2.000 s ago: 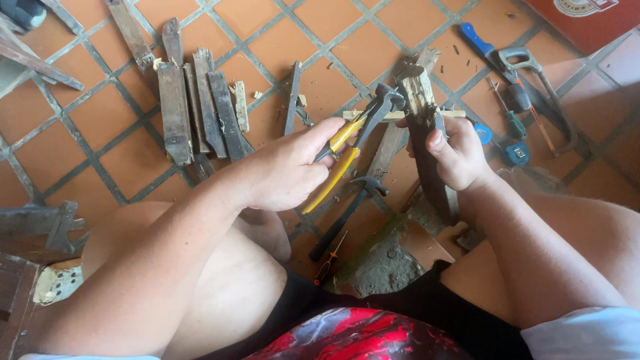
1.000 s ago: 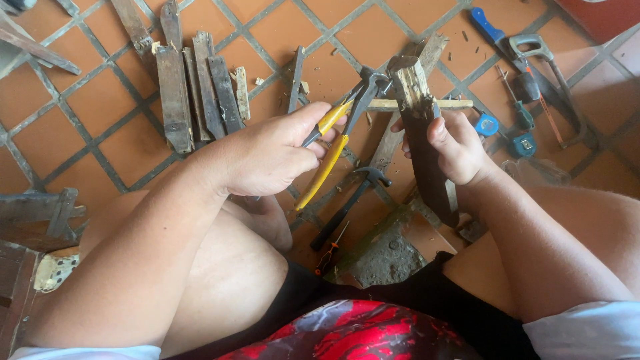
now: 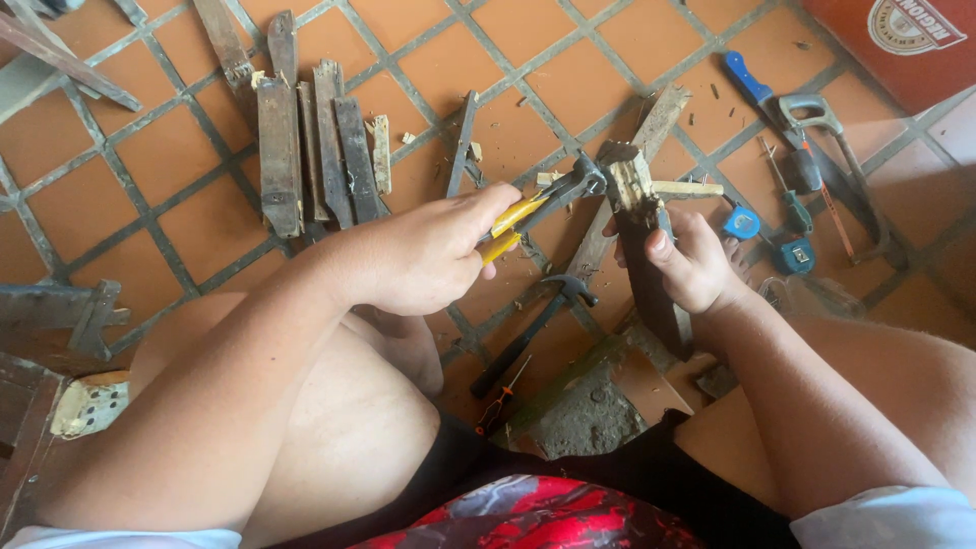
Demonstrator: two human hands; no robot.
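Observation:
My left hand [image 3: 427, 248] is closed around the yellow handles of a pair of end-cutting pincers [image 3: 563, 191]. Their jaws touch or nearly touch the splintered upper end of a dark wooden piece [image 3: 648, 267]. That piece is held by my right hand [image 3: 690, 263], thumb on its near face and fingers partly hidden behind it. Below the pincers lies a claw hammer [image 3: 534, 328] on the tiles, with a small screwdriver [image 3: 503, 404] beside its handle. A light wooden strip [image 3: 686, 189] with nails in it lies behind the held piece.
Several old wooden slats [image 3: 280, 156] lie at the upper left. To the right are a hacksaw [image 3: 858, 168], a blue-handled handsaw [image 3: 751, 84], a screwdriver [image 3: 797, 212] and blue tape measures [image 3: 794, 256]. A rough stone block [image 3: 587, 415] sits between my legs. A red box [image 3: 888, 72] occupies the upper right corner.
The yellow pincer handles, spread apart in the earlier frames, are now closer together in my left hand. My right hand keeps hold of the wooden piece.

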